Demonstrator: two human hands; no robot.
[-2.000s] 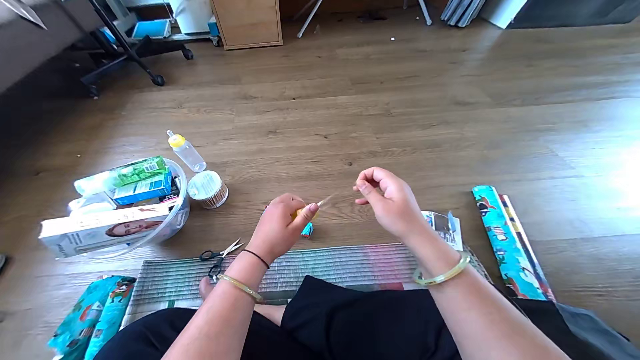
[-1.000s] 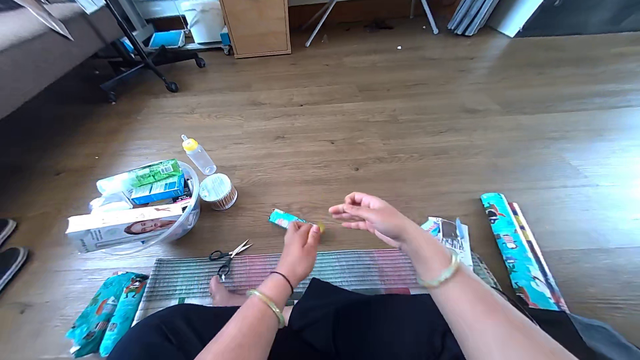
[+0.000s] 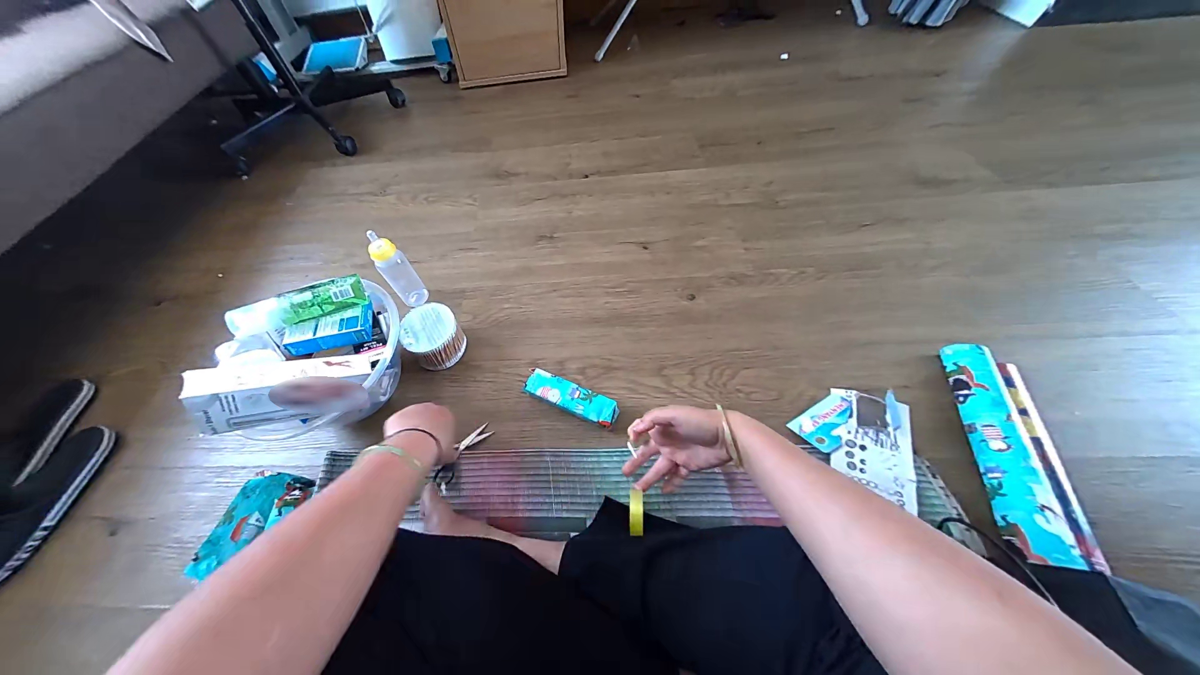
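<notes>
My left hand (image 3: 424,429) is over the near side of the scissors (image 3: 474,437), whose blades point away to the right; its fingers are mostly hidden, so a grip on them cannot be made out. My right hand (image 3: 679,444) hovers above the striped woven mat (image 3: 553,478), fingers spread. A short strip of yellow tape (image 3: 637,512) hangs from one of its fingertips, over the black clothing on my lap. Beyond the mat, between the hands, lies a small packet in teal patterned wrap (image 3: 572,397).
At left stand a clear tub (image 3: 382,375) of boxes and tubes, a jar of cotton swabs (image 3: 433,336) and a baby bottle (image 3: 398,271). A teal bundle (image 3: 246,516) lies nearer. Right are a printed package (image 3: 872,445) and wrapping paper rolls (image 3: 1008,450). Dark shoes (image 3: 56,478) sit far left.
My hands have moved apart, the left one going leftward to the scissors. The teal packet, partly hidden behind my left hand before, is now fully in view. Yellow tape now hangs from my right hand.
</notes>
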